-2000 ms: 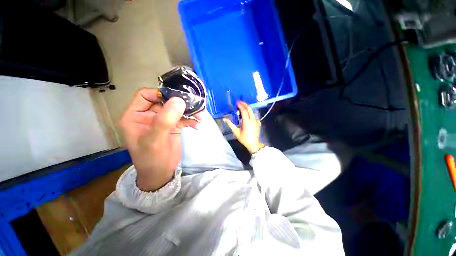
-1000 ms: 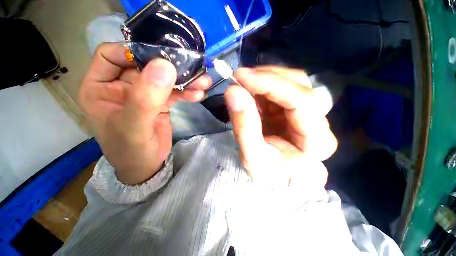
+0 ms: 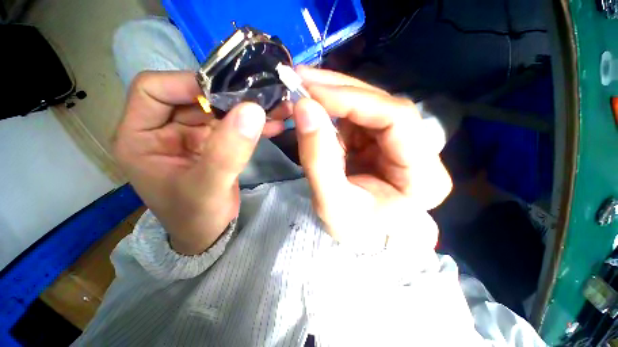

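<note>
My left hand [image 3: 186,146] holds a round unit [image 3: 254,62] between thumb and fingers, its glossy black side facing up. The unit has a shiny metal rim and an orange-yellow spot at its left edge, and something like clear film lies over its lower part. My right hand [image 3: 369,146] pinches a slim piece with a white tip [image 3: 289,76] between thumb and forefinger. The white tip lies over the unit's right part; whether it touches the surface I cannot tell. The rest of the slim piece is hidden by my fingers.
A blue plastic bin [image 3: 271,20] is beyond the hands, with a thin pale tube at its right side. The green-topped bench [image 3: 588,156] runs down the right edge, with shiny metal units and an orange rod on it. A blue-edged frame is at lower left.
My right hand has come up from the bin's edge with the white-tipped piece. Since one second ago, the unit has tilted and shifted slightly right, and the white tip has moved over it.
</note>
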